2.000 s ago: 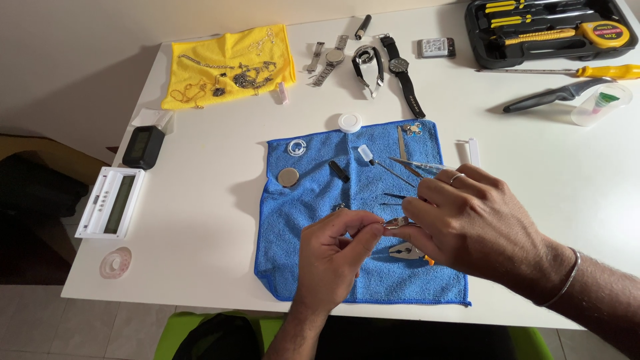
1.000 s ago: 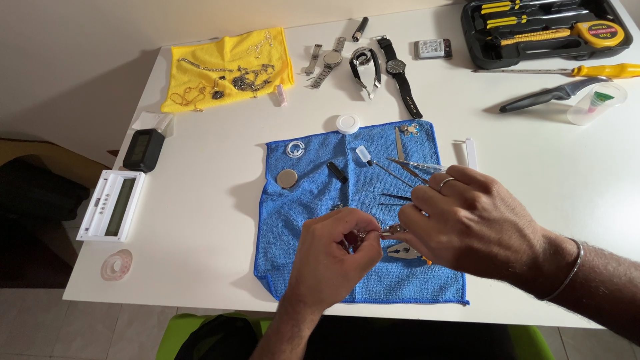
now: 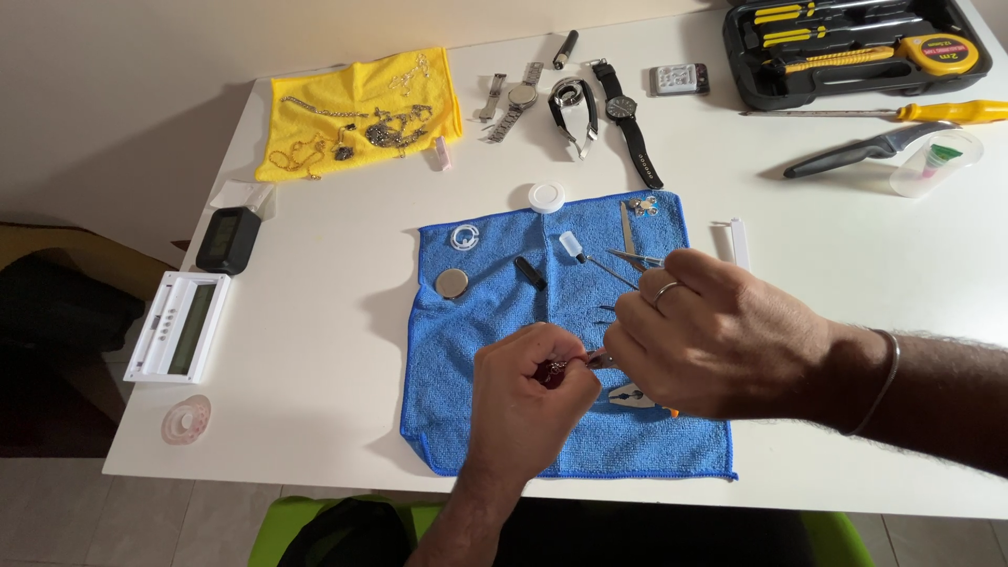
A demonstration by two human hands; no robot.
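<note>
Over a blue microfibre cloth, my left hand pinches a small piece of metal jewellery, mostly hidden by the fingers. My right hand is closed around a metal tool whose jaws meet the jewellery at the left fingertips; its handles are hidden in the palm. Plier jaws lie on the cloth below my right hand. Tweezers, a thin metal tool and a white-capped applicator show beside that hand. A black cap and a round metal disc rest farther left.
A yellow cloth bears chains. Behind the blue cloth are a white round lid and several watches, one black-strapped. At right are a black tool case, a yellow-handled screwdriver and a knife. A white digital device sits left.
My left hand has turned and its fingers have curled more around the jewellery since the earliest frame. My right hand stays beside it, still gripping the tool.
</note>
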